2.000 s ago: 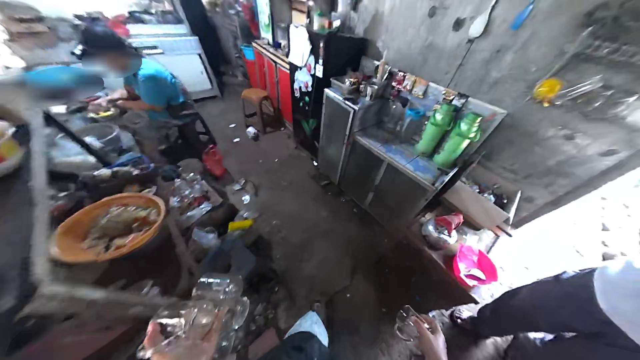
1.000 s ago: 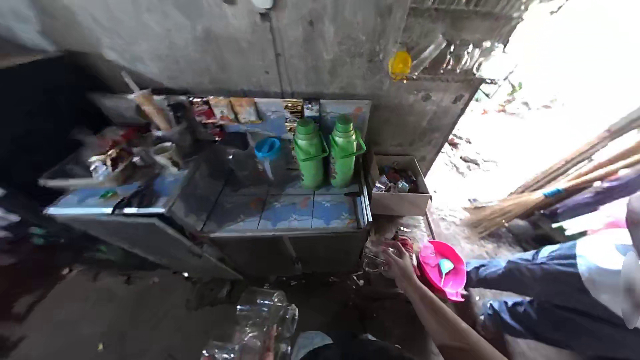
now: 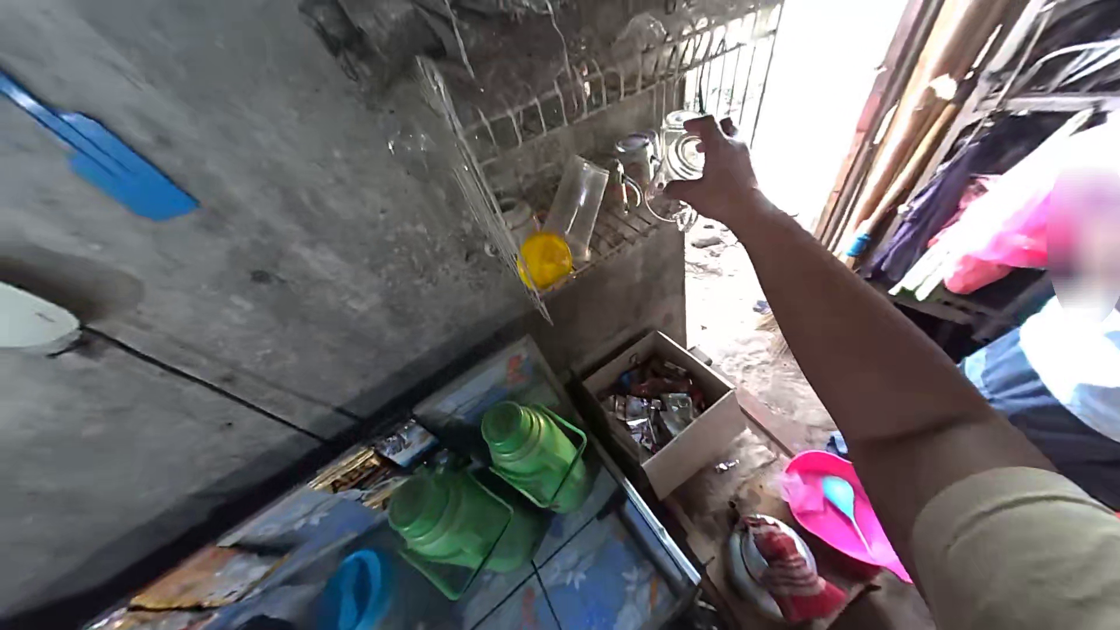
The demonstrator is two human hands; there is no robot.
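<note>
My right hand reaches up to a wire dish rack on the wall, its fingers around a clear glass mug. Beside that mug another glass mug stands in the rack. To its left, a clear tumbler leans next to a yellow round plastic item. My left hand is out of view.
Below are two green flasks on a tiled counter, an open cardboard box of sachets and a pink basin. A person is at the right. A blue spatula hangs on the wall.
My right hand has gone from low beside the pink basin up to the wall rack. My left hand, earlier low in view with several clear glass mugs, has left the view. The view has turned toward the rack.
</note>
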